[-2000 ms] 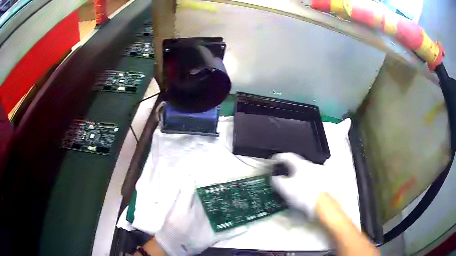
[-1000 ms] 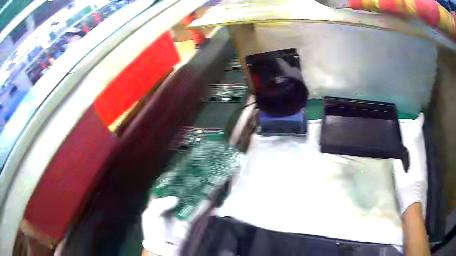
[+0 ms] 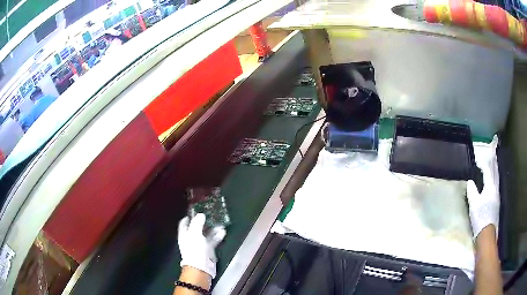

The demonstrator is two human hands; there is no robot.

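My left hand (image 3: 198,245), in a white glove, is at the near end of the conveyor belt (image 3: 248,187). Its thumb and fingers are on the near end of a circuit board (image 3: 211,207), component side up. My right hand (image 3: 483,204), also gloved, is at the right edge of the white cloth (image 3: 381,201). It holds a small dark brush (image 3: 475,177) by the front right corner of the black tray (image 3: 432,148).
More boards (image 3: 261,152) lie in a row farther up the conveyor. A black fan (image 3: 350,95) on a blue base stands behind the cloth. A red panel (image 3: 193,86) borders the conveyor's left side. People are far off at upper left.
The board has gone from over the cloth to the conveyor with my left hand, and its component side now shows. My right hand has moved right, beside the tray. The view has turned left.
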